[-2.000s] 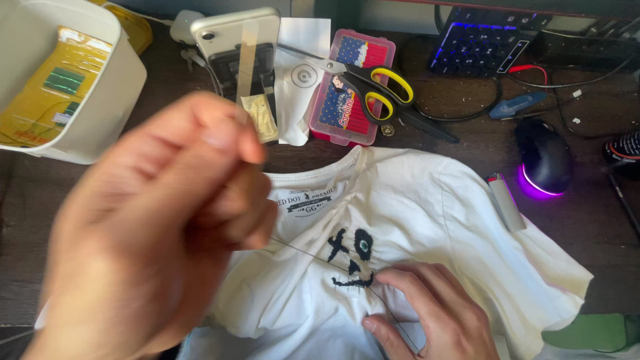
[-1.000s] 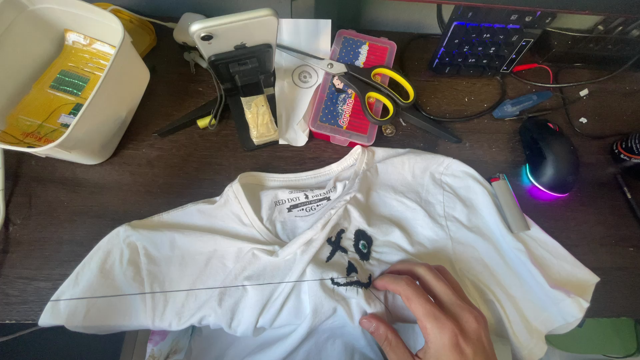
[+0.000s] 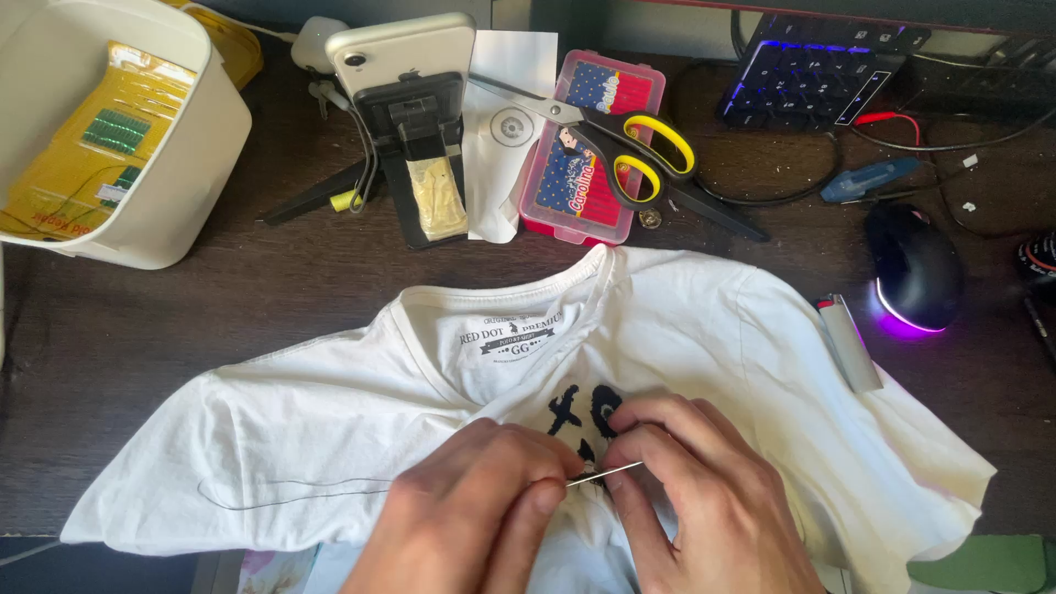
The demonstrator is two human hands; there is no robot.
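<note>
A white T-shirt (image 3: 313, 412) lies spread over the table's front edge, with black embroidery (image 3: 566, 410) on its chest: a cross, a ring and stitches below. My left hand (image 3: 487, 503) pinches a sewing needle (image 3: 606, 473) between thumb and forefinger over the lower stitches; its tip points right. My right hand (image 3: 701, 487) rests on the shirt beside the embroidery, thumb and forefinger close to the needle tip and seemingly pinching the fabric, though the fingers hide the contact. Dark thread (image 3: 289, 493) loops over the shirt left of my left hand.
Behind the shirt are a white bin (image 3: 194, 165), a phone (image 3: 404, 62) on a stand, scissors (image 3: 590, 128) across a pink plastic box (image 3: 549, 223), and a keypad (image 3: 804, 74). A mouse (image 3: 916, 264) lies at the right; a lighter (image 3: 850, 342) rests on the shirt.
My left hand was raised at the left two seconds ago and out of view one second ago; now it is at the embroidery with the needle. The thread, taut one second ago, now lies looped.
</note>
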